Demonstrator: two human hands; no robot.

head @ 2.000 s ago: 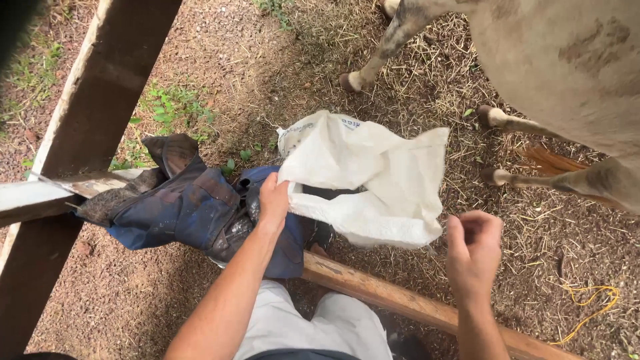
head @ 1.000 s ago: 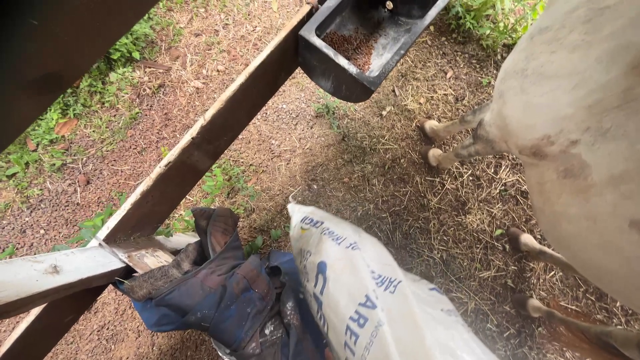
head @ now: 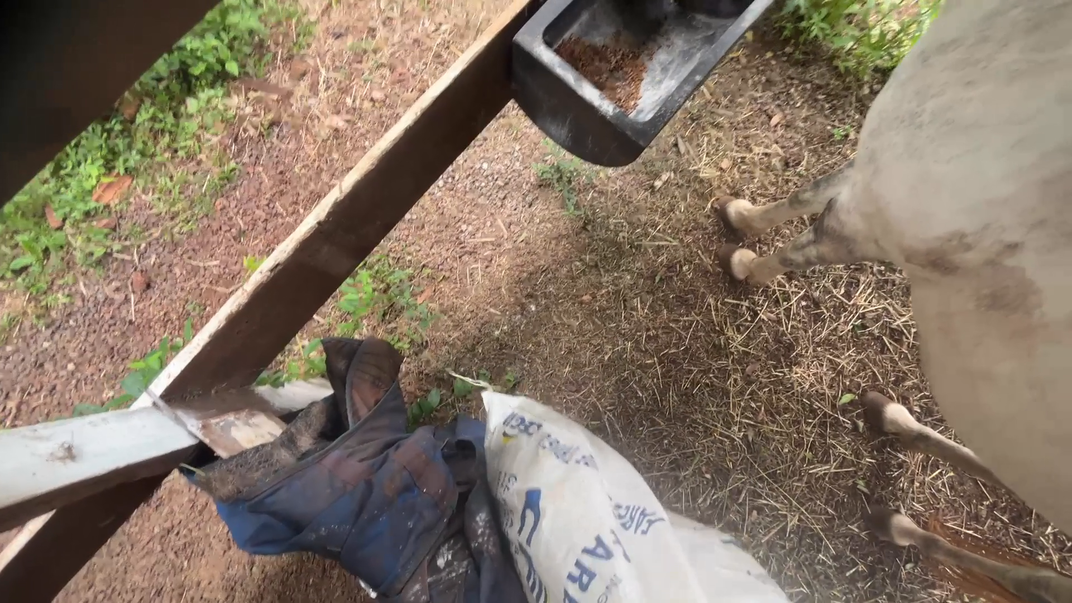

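Neither my left hand nor my right hand is in the frame of now. A white woven plastic sack (head: 586, 502) with blue printing lies at the bottom centre, its lower end cut off by the frame. Against its left side is a dirty blue and dark cloth item (head: 360, 494), draped by the wooden rails. A black plastic feed trough (head: 578, 100) at the top holds brown pellets (head: 607, 71) and pale dust.
A grey-white horse (head: 971, 209) stands at the right, its hooves on straw-strewn ground (head: 712, 377). A wooden rail (head: 335, 226) runs diagonally up to the trough and meets a white-painted rail (head: 84, 456) at lower left. Green weeds (head: 126, 151) grow beyond.
Both hands, seen two seconds ago with the left on the sack's edge, are out of view. The sack's printed side now shows. The view has shifted towards the trough.
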